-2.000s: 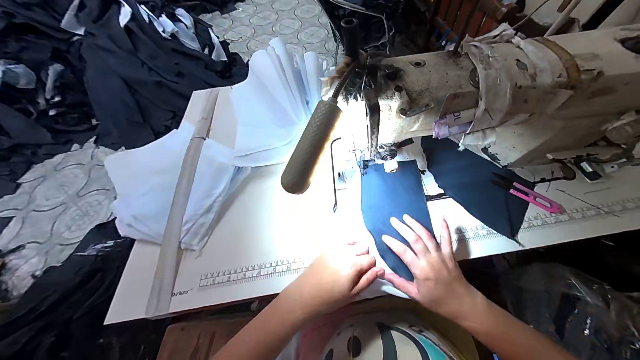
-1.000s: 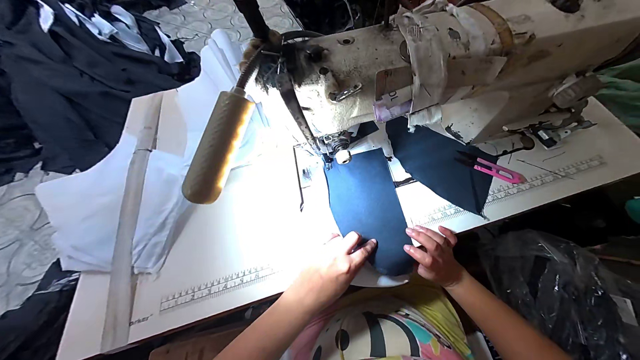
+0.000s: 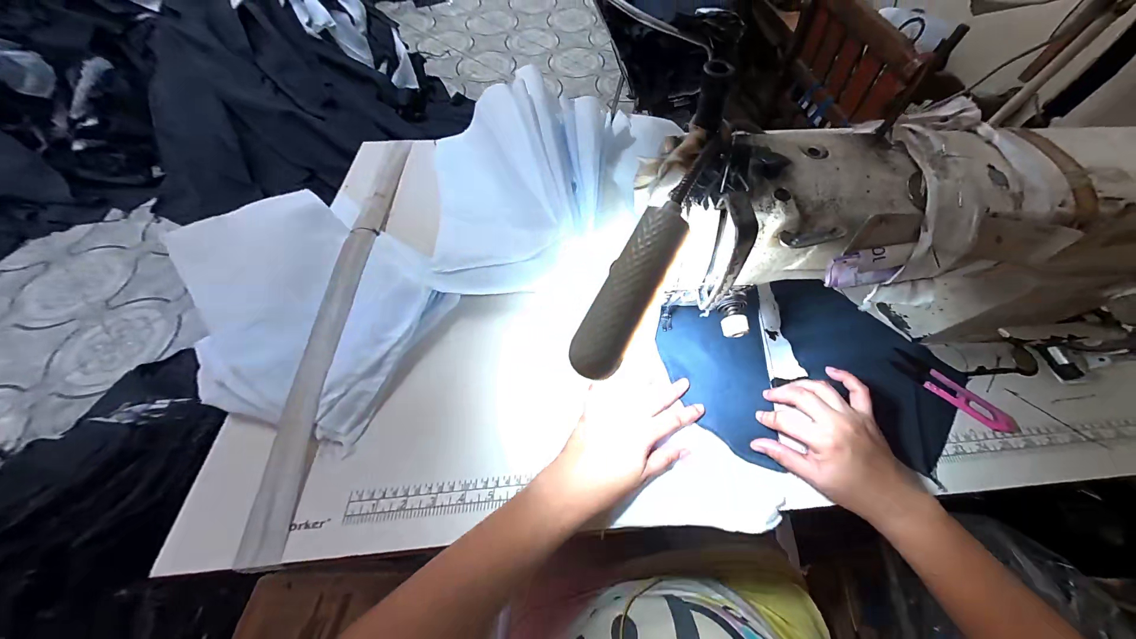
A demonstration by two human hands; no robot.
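A dark blue fabric piece (image 3: 723,382) lies under the needle area of a sewing machine (image 3: 825,204), over a white fabric piece (image 3: 719,488). My left hand (image 3: 626,435) rests flat with fingers apart at the left edge of the blue piece, partly washed out by the lamp's glare. At the piece's right edge, my right hand (image 3: 825,435) lies palm down with its fingers spread. A second dark fabric piece (image 3: 870,373) lies to the right, with pink-handled thread snips (image 3: 972,401) on it. The needle tip is hidden by glare and machine parts.
A lamp with a textured dark cover (image 3: 630,293) hangs over the table. White fabric pieces (image 3: 266,293) and a fanned white stack (image 3: 515,186) lie left, with a long pale strip (image 3: 328,346) across the former. Printed rulers mark the table's front. Dark cloth (image 3: 231,98) lies beyond.
The blue piece reaches further under the machine, and white fabric now shows below it. My left hand has opened out from its bent-finger pose. The view has shifted noticeably.
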